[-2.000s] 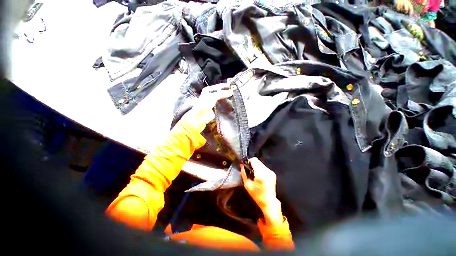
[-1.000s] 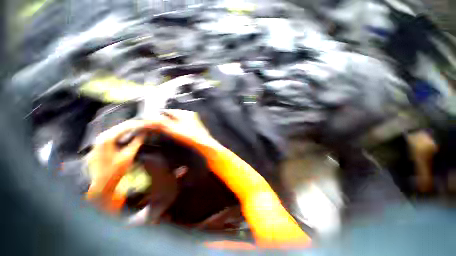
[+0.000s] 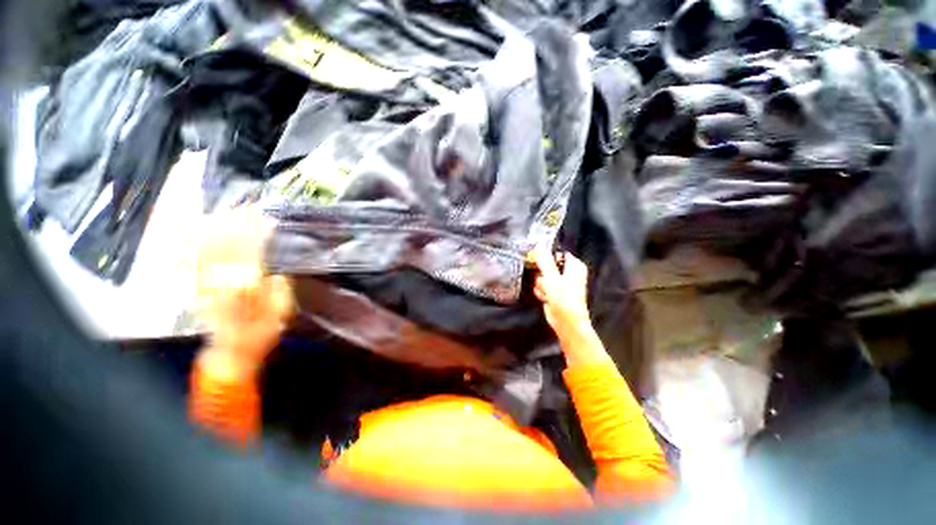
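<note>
A black-grey denim jacket (image 3: 441,164) lies in front of me, with its paler inside and a yellow print showing. A long stitched band (image 3: 390,246) runs across between my hands. My left hand (image 3: 244,282) is blurred and overexposed at the left end of this band; it appears to hold the edge. My right hand (image 3: 561,289) is closed on the jacket at the band's right corner, beside a gold button. Whether a tool is in my right fist cannot be told. Darker cloth hangs below the band towards my body.
More dark jackets are heaped behind and to the right (image 3: 718,174). Another grey garment (image 3: 108,123) lies at the far left on the white tabletop (image 3: 169,231). A pale, brownish surface (image 3: 708,318) shows at the right, with dark cloth beside it.
The view has swung and was heavily blurred a second ago. My hands were close together then and are now wide apart, with the stitched band spread between them.
</note>
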